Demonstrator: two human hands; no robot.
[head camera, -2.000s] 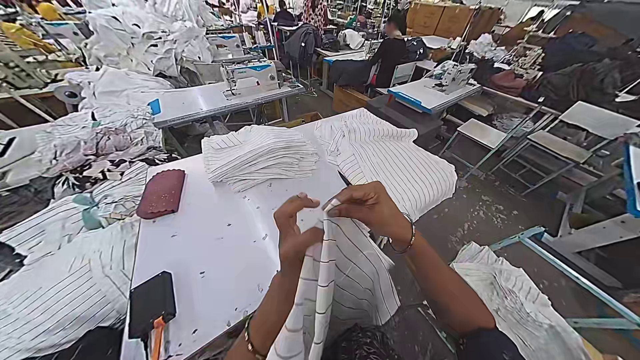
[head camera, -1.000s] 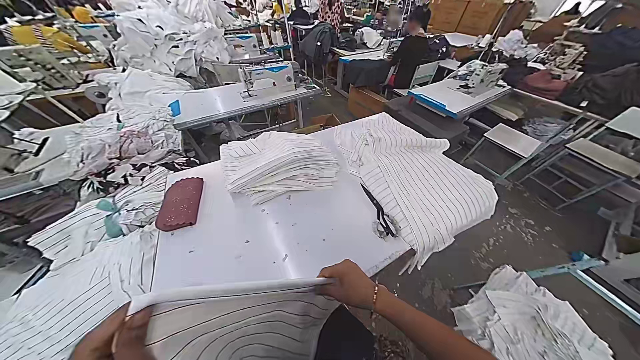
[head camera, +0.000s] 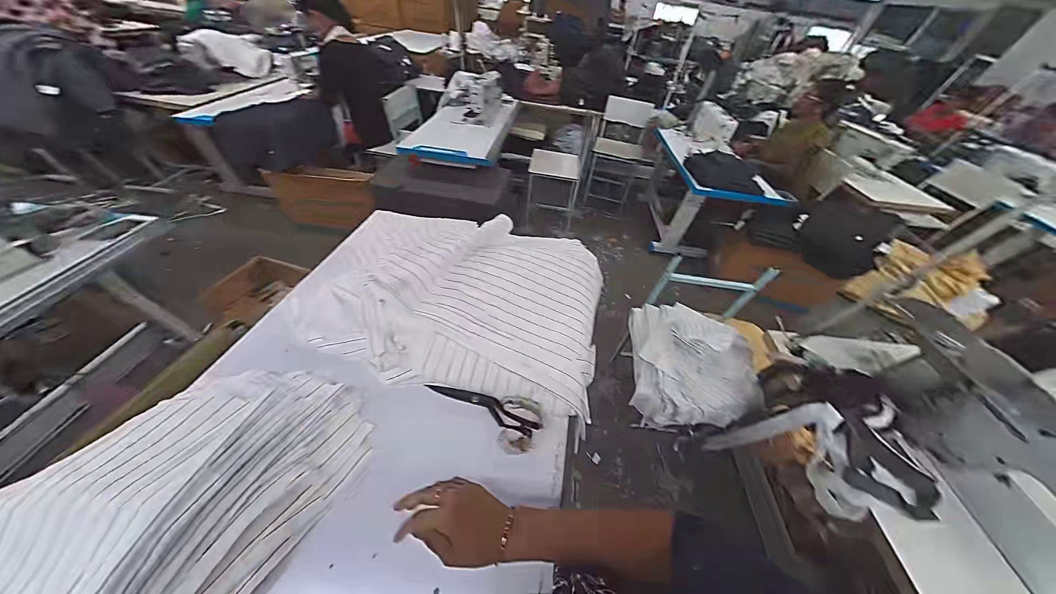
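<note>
My right hand (head camera: 454, 521) hovers over or rests on the white tabletop (head camera: 470, 462), fingers apart, holding nothing; a bracelet circles its wrist. Beyond it, black-bladed scissors (head camera: 495, 406) lie partly beside the edge of a pile of striped white cloth (head camera: 511, 305) that spreads across the far part of the table. Another stack of striped white fabric pieces (head camera: 214, 470), blurred, lies at the lower left of the view, left of my hand. My left hand is outside the frame.
Right of the table, a bundle of white cloth (head camera: 693, 367) sits by a light-blue metal frame (head camera: 718, 285). A cardboard box (head camera: 252, 289) stands to the left. Beyond are sewing tables (head camera: 458, 136), stools (head camera: 554, 165) and seated people (head camera: 351, 82) at work.
The view has swung far to the right. My right hand has let go of the striped cloth that both hands held a second ago, and my left hand has left the view.
</note>
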